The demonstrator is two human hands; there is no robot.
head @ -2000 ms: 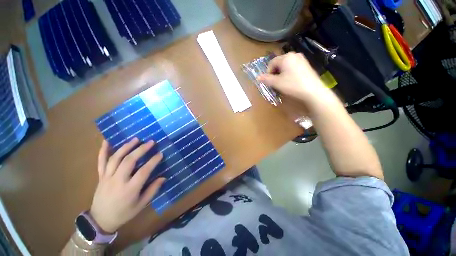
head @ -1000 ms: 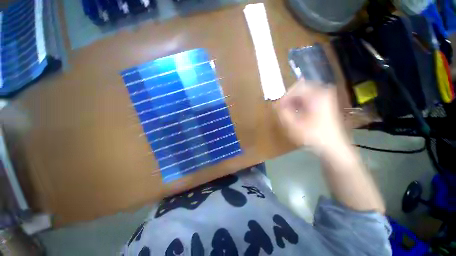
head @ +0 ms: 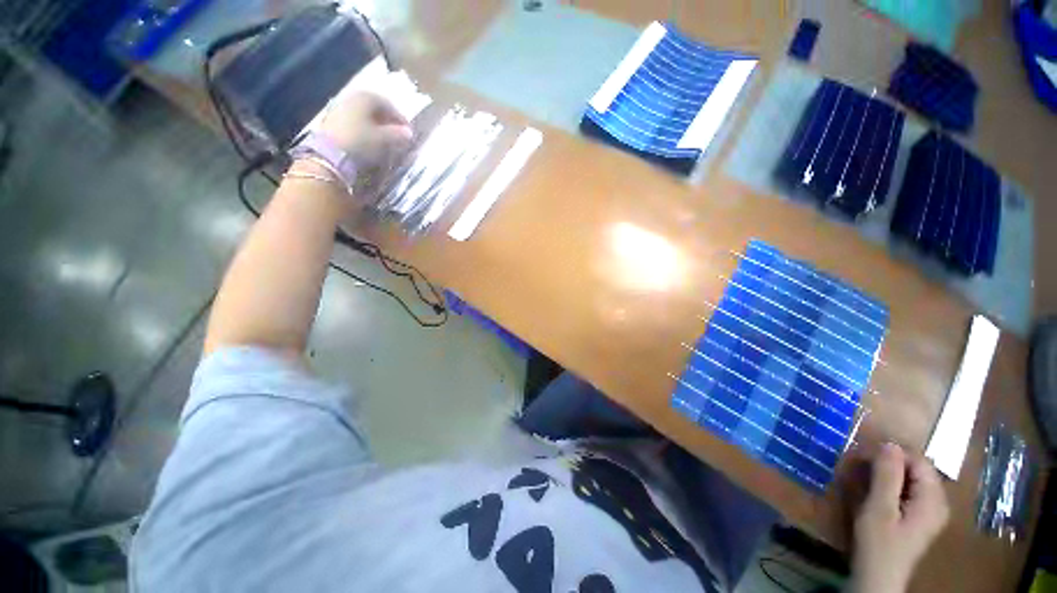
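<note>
A small blue solar panel (head: 785, 364) with pale lines and protruding wire ends lies on the brown tabletop. My right hand (head: 902, 510) is just off its lower right corner, thumb and fingers close together; whether they hold a thin piece cannot be seen. My left hand (head: 365, 130) is at the far left, over white strips (head: 400, 93) and beside a bundle of long silver ribbons (head: 440, 168); its fingertips are partly hidden. Short silver ribbon pieces (head: 1003, 487) lie to the right of my right hand.
A white strip (head: 496, 185) lies beside the long ribbons, another (head: 964, 394) right of the panel. A panel stack with white edges (head: 672, 93) and dark cell stacks (head: 844, 145) stand behind. A black tray-like item (head: 301, 75) and cables are far left; a grey container (head: 1047, 371) is cut off right.
The view has swung left. My left hand has left the panel and reached the far-left strips and ribbons. My right hand has moved from the short ribbon pieces to beside the panel.
</note>
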